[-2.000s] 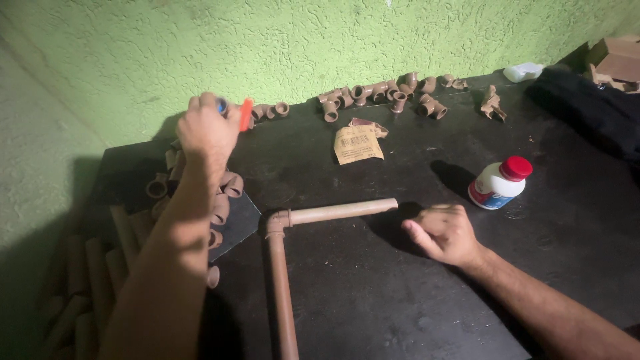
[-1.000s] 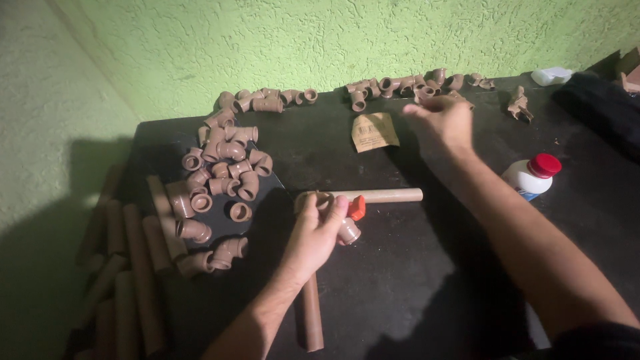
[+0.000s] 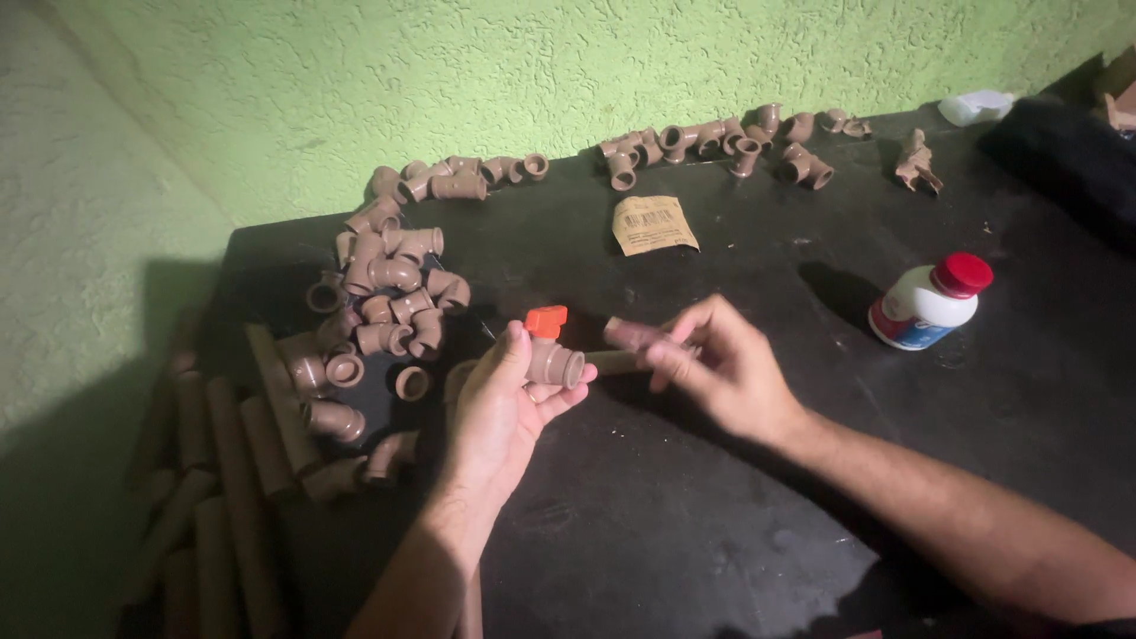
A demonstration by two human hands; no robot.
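My left hand [image 3: 515,390] holds a brown plastic ball valve [image 3: 555,362] with an orange handle [image 3: 546,320], its open socket facing right. In my right hand [image 3: 719,368], between thumb and fingers, is a small rolled strip, likely sandpaper [image 3: 635,335], its tip blurred and pointing left toward the valve; the two do not touch. Behind and below my hands lies a brown pipe [image 3: 617,362], joined at an elbow partly hidden by my left hand to a second pipe [image 3: 470,595] running toward the near edge.
Brown elbows and tees [image 3: 390,275] are heaped at left, beside several cut pipes [image 3: 240,506]. More fittings [image 3: 710,138] line the wall. A tan sandpaper piece [image 3: 655,225] bears writing. A white bottle with a red cap [image 3: 927,302] stands at right, near a dark cloth [image 3: 1065,169].
My left hand has brought the orange-handled valve from the back left to the middle. My right hand, at the back by the tan paper one second ago, has come nearer with the rolled strip.
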